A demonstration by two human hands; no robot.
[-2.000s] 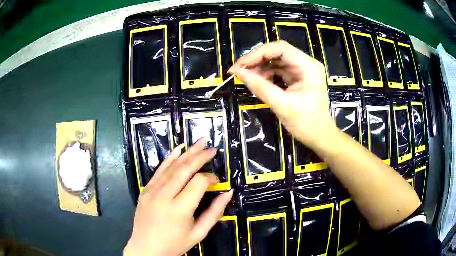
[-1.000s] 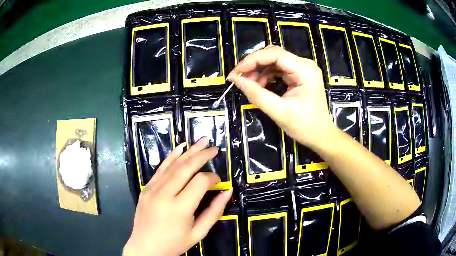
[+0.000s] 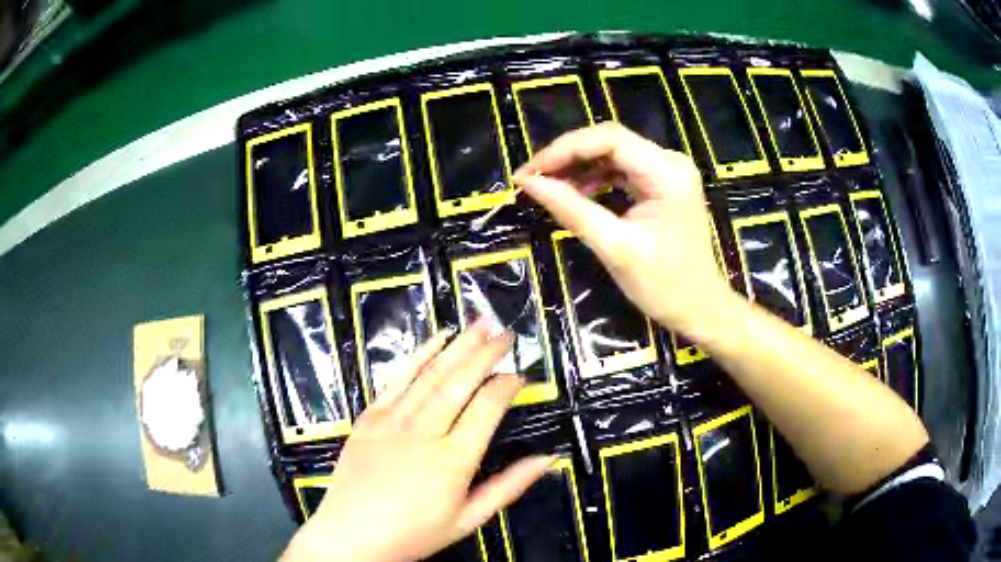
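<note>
A shiny black blister tray holds three rows of yellow-bordered black phone screen panels. My right hand pinches a thin cotton swab between thumb and fingertips. The swab's white tip points down and left, near the bottom edge of the third top-row panel; I cannot tell if it touches. My left hand lies with fingers spread, fingertips on the third middle-row panel, covering its lower left part. It holds nothing that I can see.
A tan cardboard pad with a round white wad lies left of the tray on the dark worktop. A pale strip and green surface are behind. A whitish-blue translucent stack stands at the right edge.
The view has turned, and the tray now sits tilted in it. Both hands are now at the third column of panels instead of the second. The swab is still in my right hand.
</note>
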